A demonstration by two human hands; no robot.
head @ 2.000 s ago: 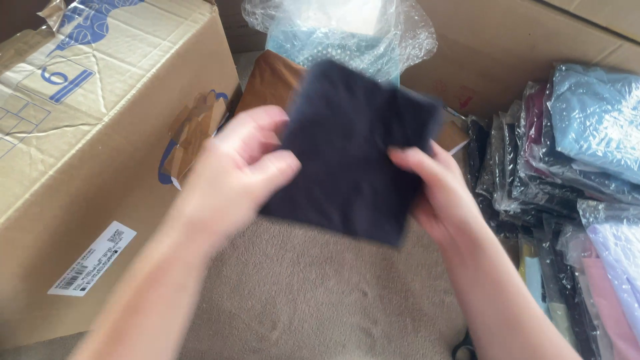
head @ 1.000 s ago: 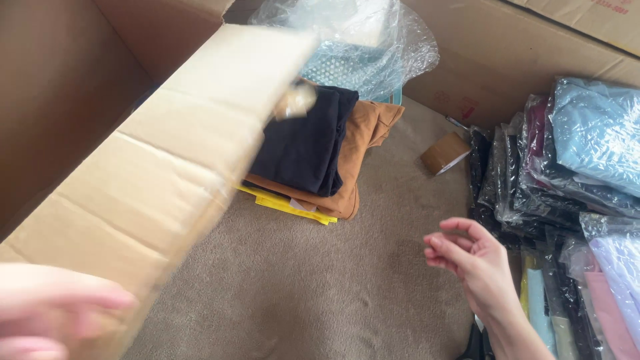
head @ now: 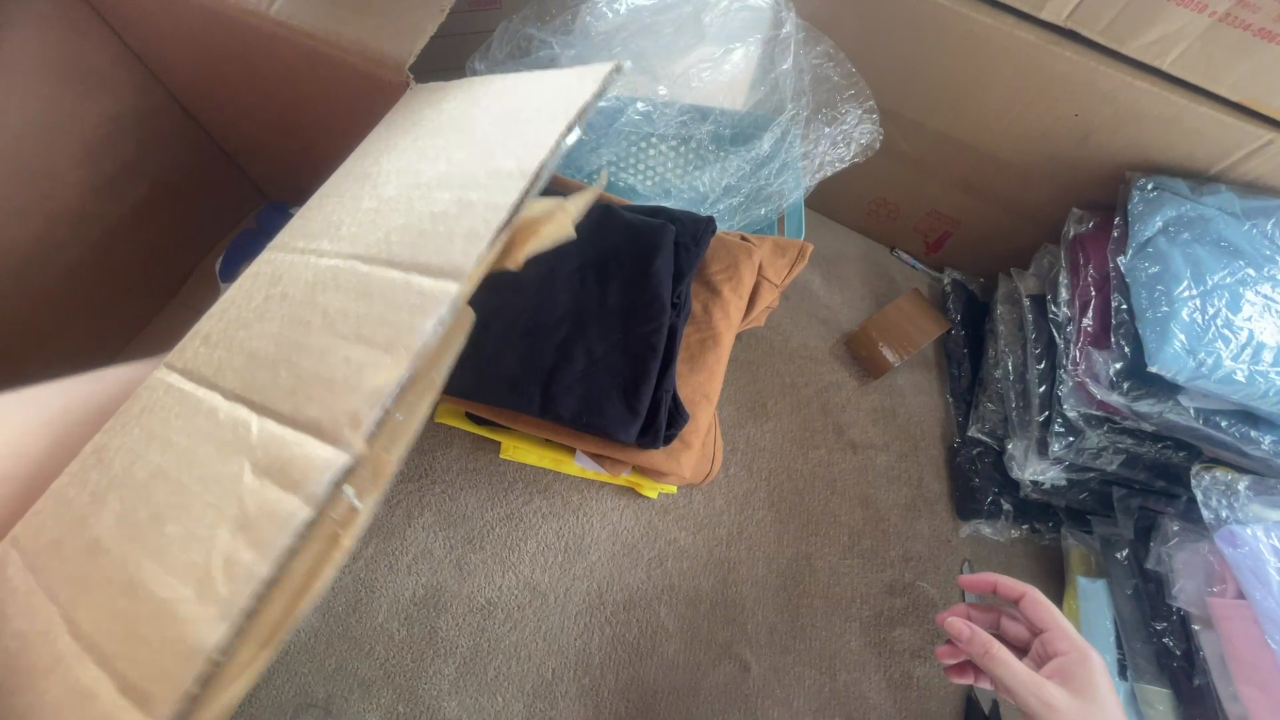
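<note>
My left forearm reaches into an open cardboard box [head: 300, 290] at the left; the hand itself is hidden behind the box's flap. Over the carpet at the lower right, my right hand [head: 1030, 640] holds nothing, its fingers loosely curled and apart. Dark scissors [head: 980, 700] lie partly hidden behind it. In the middle, a folded dark navy garment [head: 590, 320] rests on folded brown-orange garments [head: 720, 330], with a yellow item [head: 590, 470] beneath them.
Behind the pile stands a light-blue perforated basket [head: 660, 160] with clear plastic wrap [head: 830, 90] over it. A roll of brown tape [head: 897, 333] lies on the carpet. Stacks of plastic-bagged garments [head: 1210, 300] are at the right. Cardboard walls close off the back.
Two seconds ago both hands held a dark folded cloth; now a dark garment lies on the pile. My left hand has gone behind the box flap, and my right hand has moved down to the lower right.
</note>
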